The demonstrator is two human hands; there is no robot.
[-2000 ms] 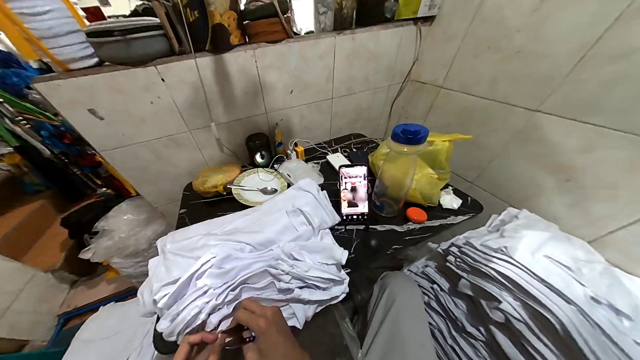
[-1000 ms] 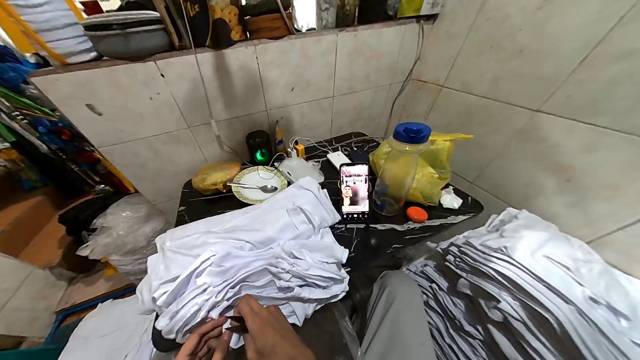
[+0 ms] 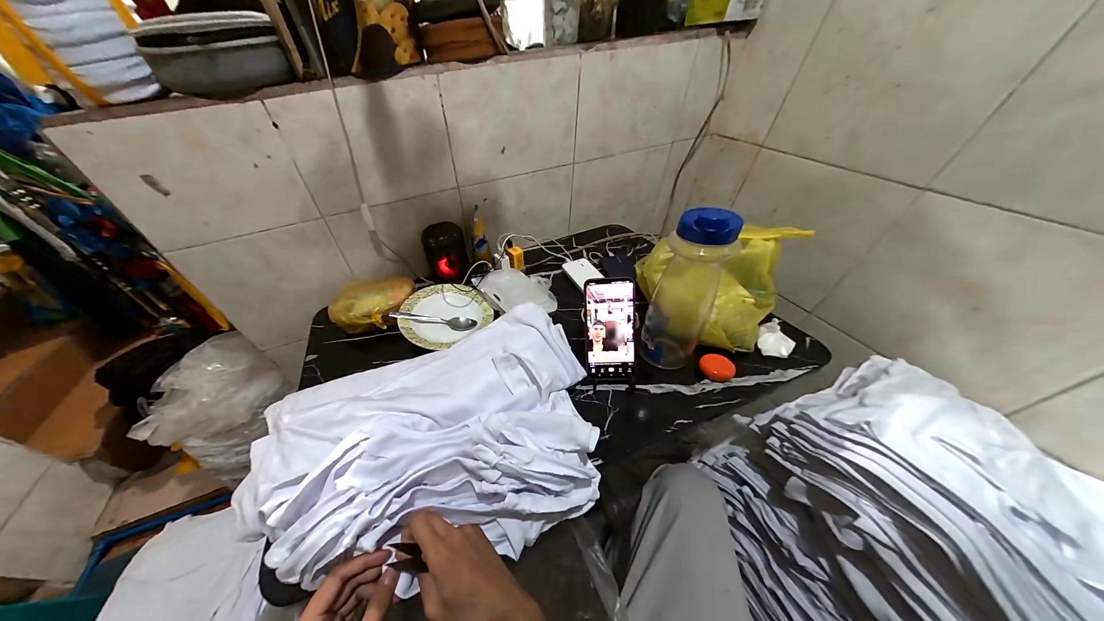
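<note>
A pile of folded white cloth garments [image 3: 431, 431] lies on the black marble-patterned table [image 3: 655, 414]. At its near edge, my left hand [image 3: 354, 591] pinches a bit of white fabric between its fingers. My right hand [image 3: 470, 573] is just beside it, closed around a small dark metal tool [image 3: 407, 559], perhaps thread snips, whose tips meet the fabric. Its exact kind is hard to tell. Behind the pile, a lit smartphone [image 3: 610, 332] stands upright on a small stand.
Behind the pile are a plate [image 3: 414, 332] with a spoon [image 3: 457, 323], a black speaker [image 3: 445, 252] and cables. Rightward stand a blue-lidded plastic jar [image 3: 686, 293], a yellow bag [image 3: 750, 293] and an orange lid [image 3: 717, 367]. More stacked white garments [image 3: 949, 448] lie at the right.
Both hands stay at the near edge of the pile, with only small finger movements. The speaker's light, green a second ago, is now red.
</note>
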